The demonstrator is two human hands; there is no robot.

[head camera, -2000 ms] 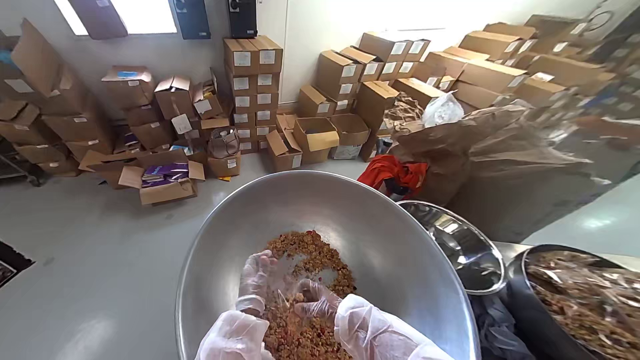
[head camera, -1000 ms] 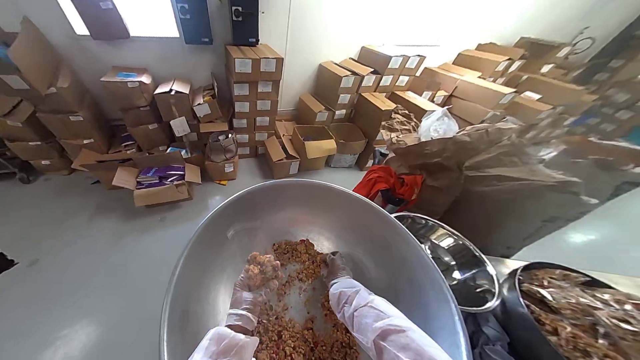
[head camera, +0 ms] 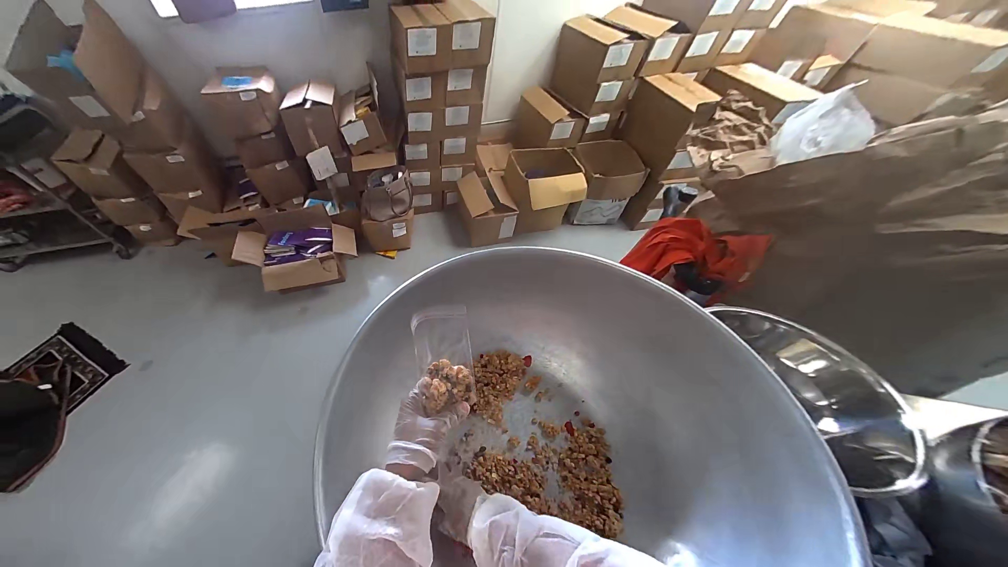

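A large stainless steel bowl holds loose clumps of granola with a few red bits. In its left part my left hand, in a clear glove and white sleeve, holds a clear plastic bag with granola clusters in its lower part; the upper end of the bag looks flat and unfilled. My right hand, gloved too, is low in the bowl just below and right of the left one, partly hidden by its sleeve. What its fingers do is not plain.
A second shiny metal bowl stands at the right, beside a dark container. Brown paper and a red cloth lie beyond the rim. Cardboard boxes line the wall; an open one holds purple packets.
My left hand holds a bag upright at the bowl's left side. My right hand has moved left from the right side of the granola to beside the left hand. The view has shifted.
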